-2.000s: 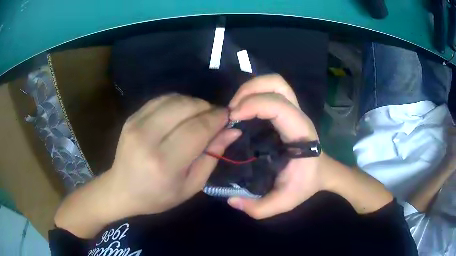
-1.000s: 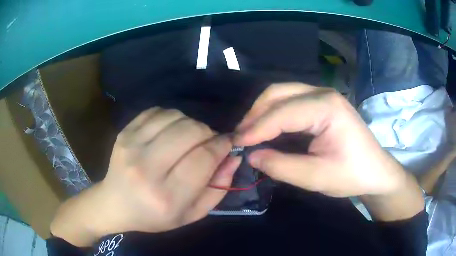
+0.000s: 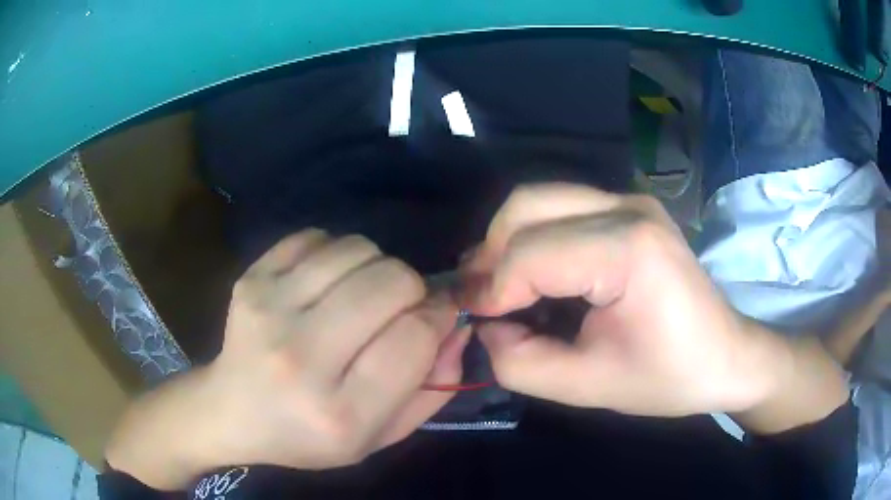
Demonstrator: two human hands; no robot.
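A black device head is held low over my black-clothed lap, mostly hidden by my hands. A clear ribbed band shows along its near edge. A thin red wire runs between my hands across it. My left hand and my right hand meet at the fingertips over the head, both pinching at a small piece of the clear band's edge. The handle tube cannot be made out.
The green bench curves across the top, with dark items at its right end. An open cardboard box stands at the left, with clear bands along it. A neighbouring person in jeans and light cloth sits at the right.
My right hand has left its cupping hold around the head, and its fingertips now meet my left fingertips. Since one second ago both hands have moved slightly down. The tube has gone from sight.
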